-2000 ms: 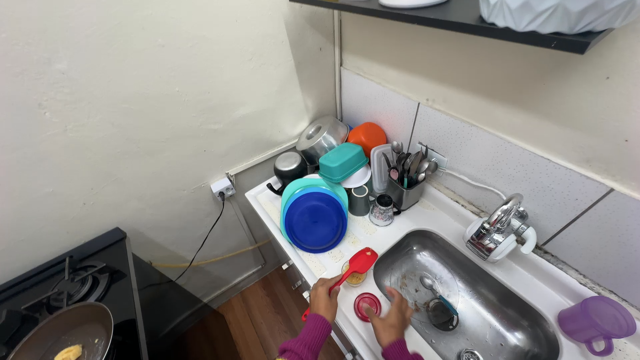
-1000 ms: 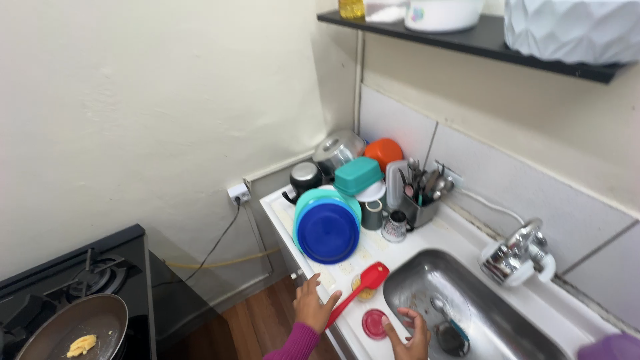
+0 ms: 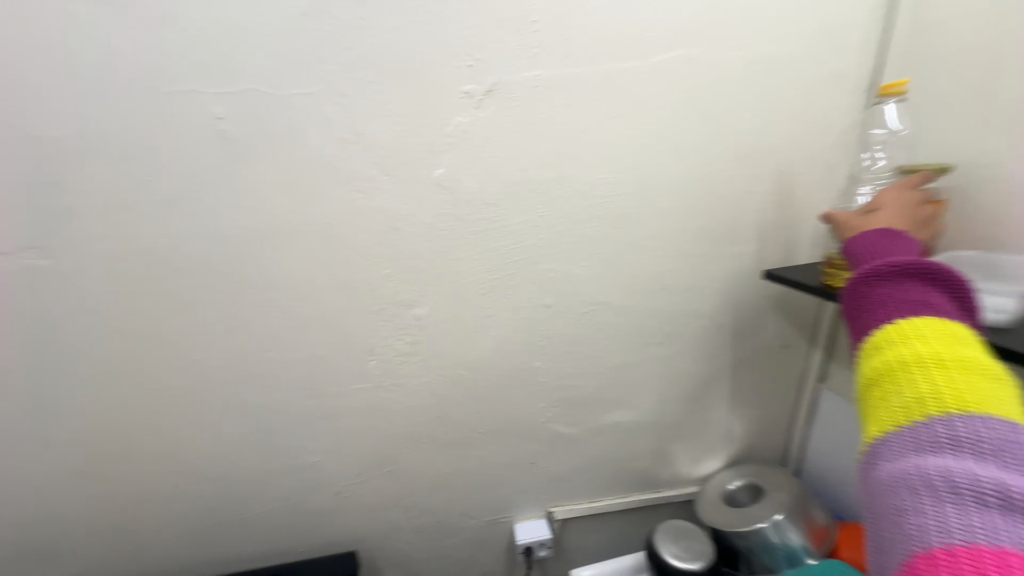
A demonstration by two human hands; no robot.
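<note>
My right hand (image 3: 892, 210) is raised at the right, in a sleeve striped purple, yellow, lilac and pink. It is in front of a clear plastic bottle (image 3: 886, 132) with a yellow cap and yellow liquid at its base, standing on a black shelf. The thumb points left, and the other fingers reach up by a greenish lid (image 3: 924, 170) behind them. Blur and the back of the hand hide whether the fingers grip anything. My left hand is out of view.
The black wall shelf (image 3: 800, 278) also bears a white container (image 3: 988, 280), partly behind the sleeve. Below are a metal pot (image 3: 740, 516), a smaller dark pot with a metal lid (image 3: 682, 546), and a wall socket (image 3: 533, 538) with a plug.
My right hand has gone from beside the sink up to the shelf. My left hand, earlier near the red spatula, has left the view. The view has swung up and left.
</note>
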